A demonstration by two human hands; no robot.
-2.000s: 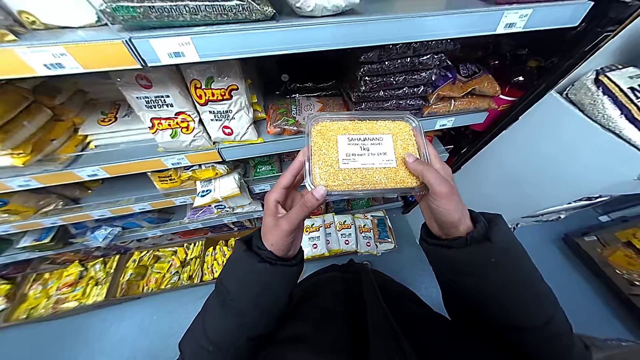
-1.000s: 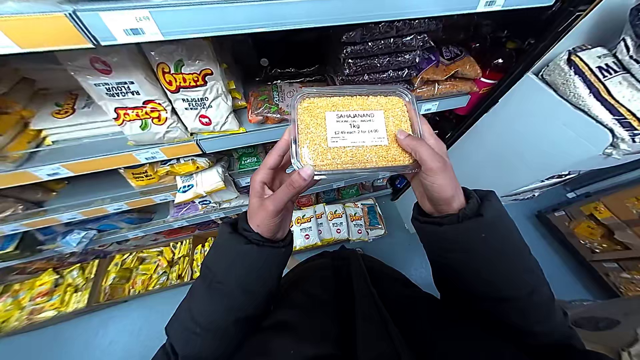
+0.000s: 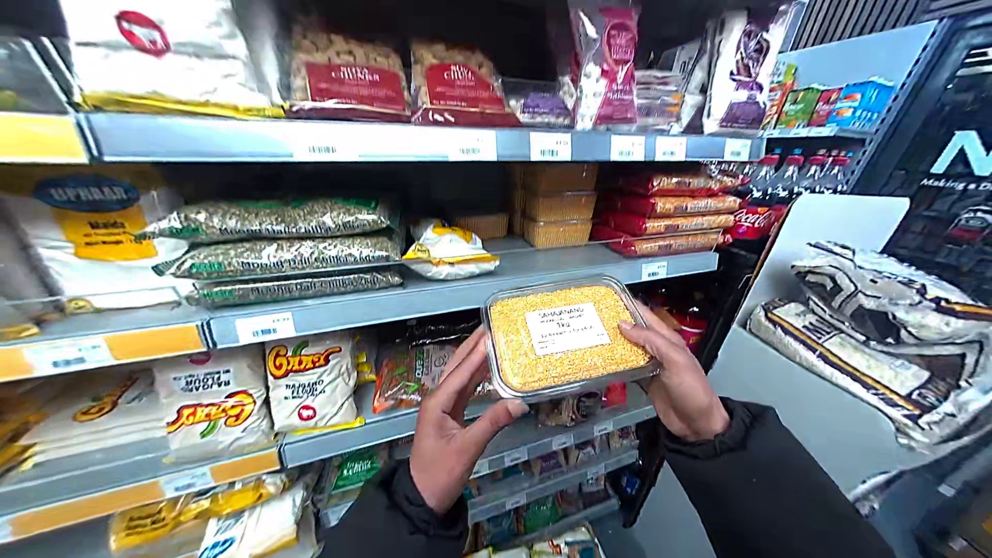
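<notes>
A clear plastic tub of yellow split lentils [image 3: 570, 337], with a white printed label on its lid, is tilted in front of the shelves. My right hand [image 3: 678, 372] grips its right end, thumb on the lid and fingers underneath. At the left end is my left hand [image 3: 461, 415], its fingers against the tub's side and its thumb just below the near edge; whether it bears any weight cannot be told. Similar stacked plastic tubs [image 3: 554, 217] stand on the middle shelf behind, beside a pile of red packets [image 3: 670, 213].
The middle shelf's edge [image 3: 465, 297] runs close behind the tub. Bags of green-brown pulses [image 3: 287, 252] lie on that shelf, flour bags [image 3: 310, 384] on the one below. To the right, large patterned sacks [image 3: 876, 341] rest by a pale panel [image 3: 829, 225].
The view has swung up to higher shelves. My left thumb, on the tub's near edge before, is now lower and off the lid. My right hand keeps its grip.
</notes>
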